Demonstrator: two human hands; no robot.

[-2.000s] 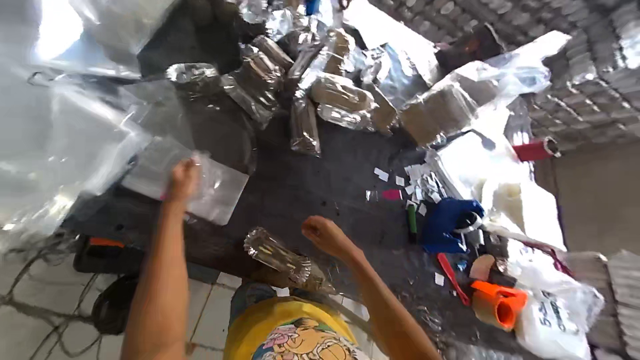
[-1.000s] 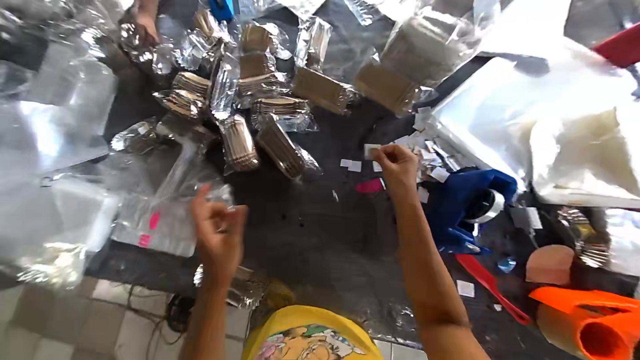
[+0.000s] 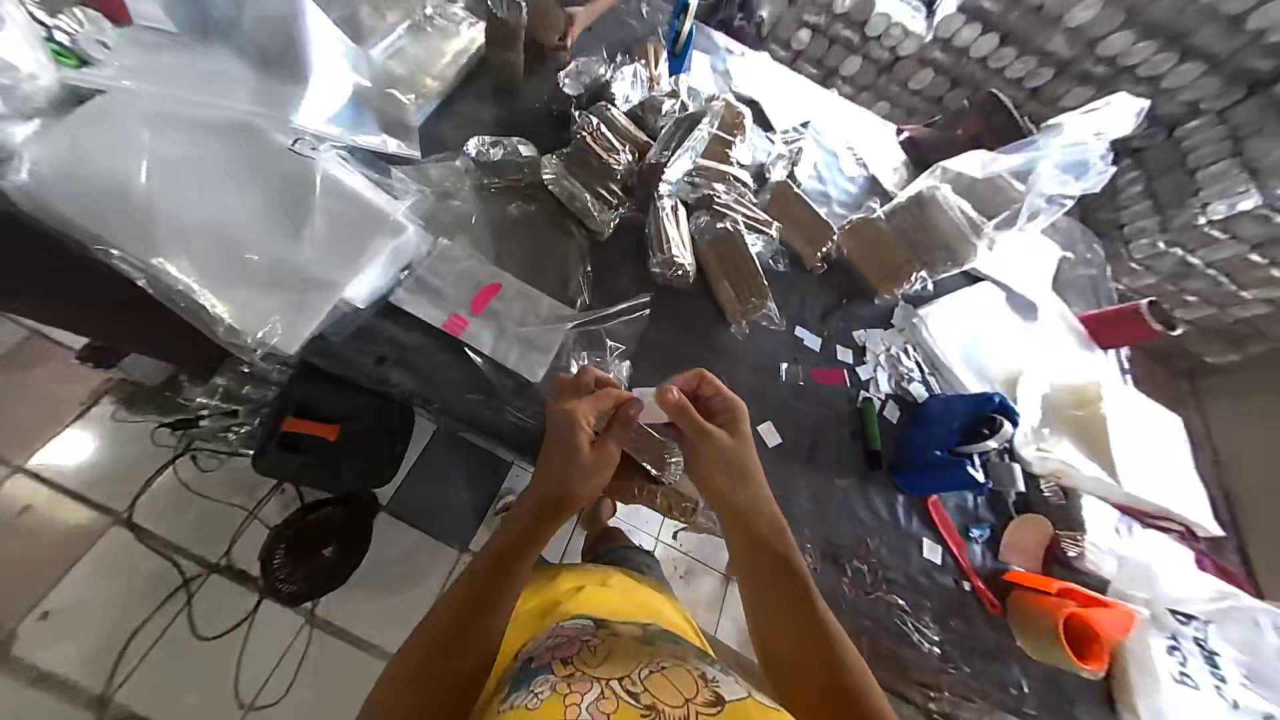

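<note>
My left hand pinches a clear plastic bag near the table's front edge. Beside it my right hand has its fingertips on a small white paper slip, which lies between both hands. Just under the hands is a wrapped bundle with a brown, ribbed look; a second brown bundle lies at the table edge below it. A clear bag with pink marks is left of my hands. Scattered white slips lie to the right.
Wrapped bundles are heaped at the back. Stacked clear bags lie left. At right are a blue tape dispenser, a green marker, a red-handled tool and an orange tape dispenser. Another person's hand shows at the top.
My right hand has moved from the scattered slips to beside my left hand, with a white slip now between them. The view has shifted noticeably.
</note>
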